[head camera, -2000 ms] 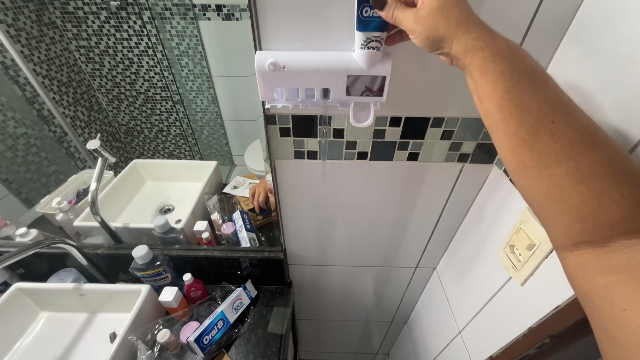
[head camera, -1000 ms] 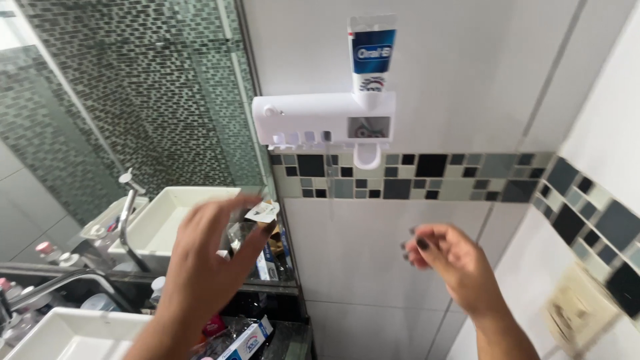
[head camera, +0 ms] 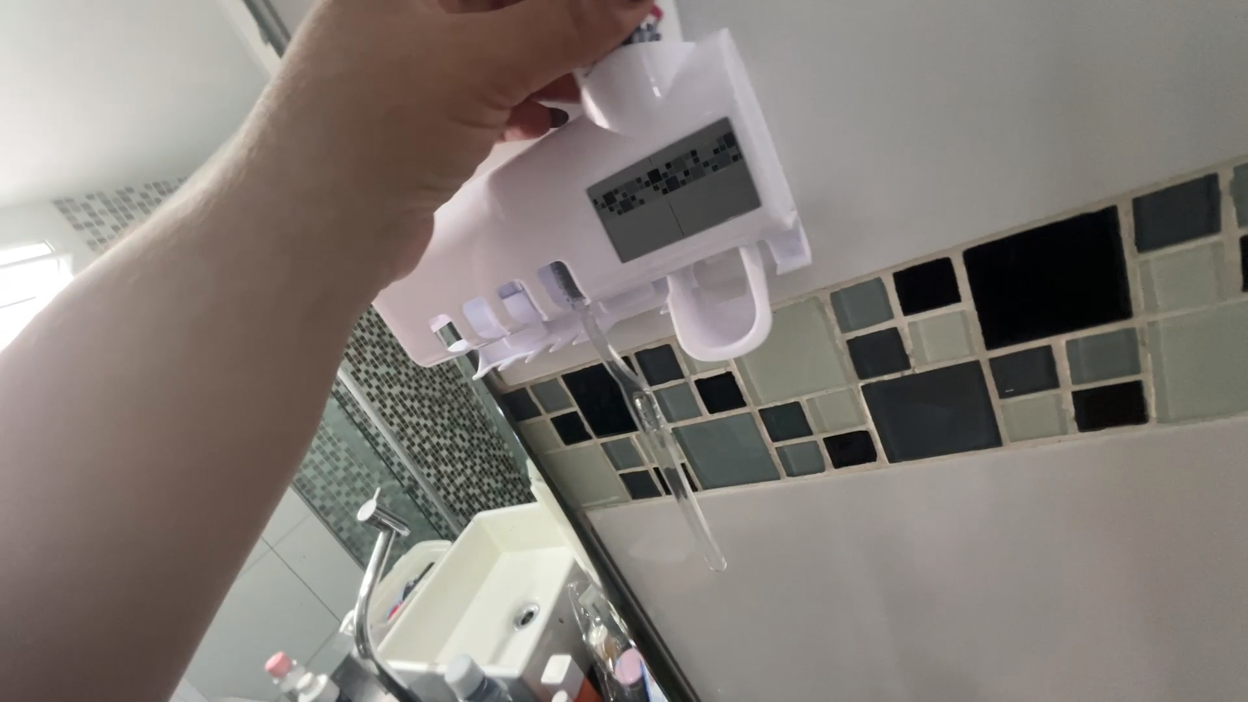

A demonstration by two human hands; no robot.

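Note:
My left hand point(head camera: 487, 58) reaches in from the left to the top of a white plastic toothbrush holder with toothpaste dispenser point(head camera: 546, 214) on the wall. Its fingers are around the toothpaste tube point(head camera: 663, 24), whose lower end sits in the dispenser's round socket point(head camera: 639, 83); most of the tube is cut off by the top edge. A clear-handled toothbrush point(head camera: 658, 429) hangs from one slot, and a white loop-shaped lever point(head camera: 721, 312) projects below the dark mirror-like panel point(head camera: 675, 190). My right hand is not in view.
A band of mosaic tiles point(head camera: 931, 409) runs across the wall behind and below the holder. At lower left, the mirror point(head camera: 419, 419) shows a white basin point(head camera: 487, 595), a chrome faucet point(head camera: 369, 565) and several bottles. The mirror's dark edge point(head camera: 624, 575) runs below the holder.
My left hand has moved up to the tube; one second ago it was in front of the mirror. My right hand has gone out of view. The view has tilted and come much closer to the holder.

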